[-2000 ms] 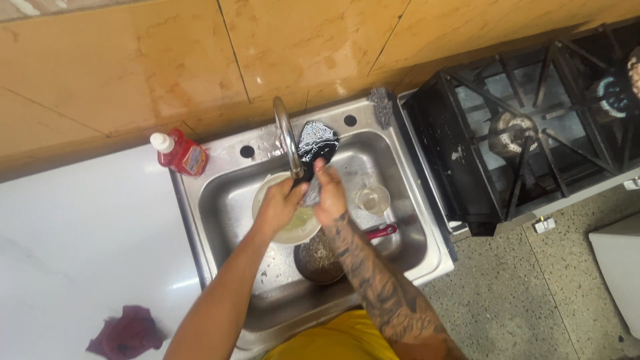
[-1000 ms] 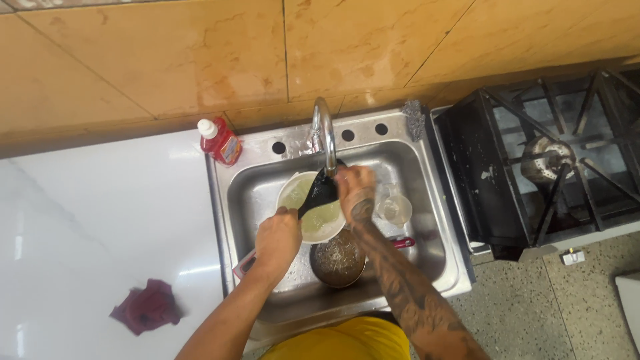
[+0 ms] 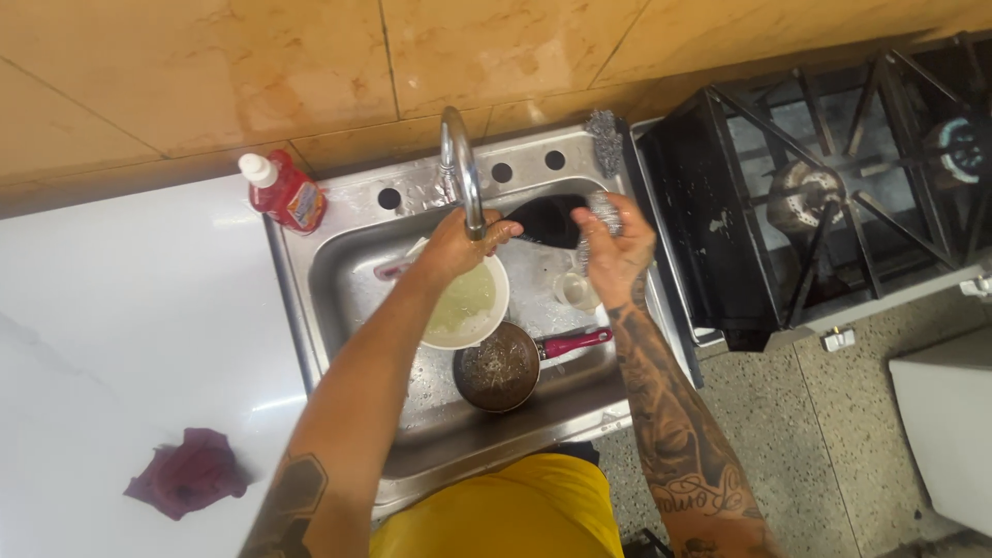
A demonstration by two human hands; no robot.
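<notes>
My left hand (image 3: 465,244), just below the faucet spout (image 3: 465,170), grips the narrow end of a black spatula-like utensil (image 3: 545,220). At the utensil's broad end, my right hand (image 3: 620,244) holds a silvery metal scouring pad (image 3: 603,217) against it. Under my left hand, a white bowl (image 3: 465,306) of cloudy greenish liquid stands in the steel sink (image 3: 434,422). A small frying pan (image 3: 498,368) with a dark red handle lies beside the bowl. A clear cup (image 3: 573,291) stands below my right hand.
A red soap bottle (image 3: 287,194) stands at the sink's left rear corner. Another scouring pad (image 3: 606,143) rests on the right rear rim. A maroon cloth (image 3: 190,473) lies on the white counter (image 3: 147,325). Right of the sink is a gas stove (image 3: 821,178) with black grates.
The black utensil has moved right from near the faucet and is now held sideways. My right hand has shifted right with it, and the scouring pad now shows in its fingers.
</notes>
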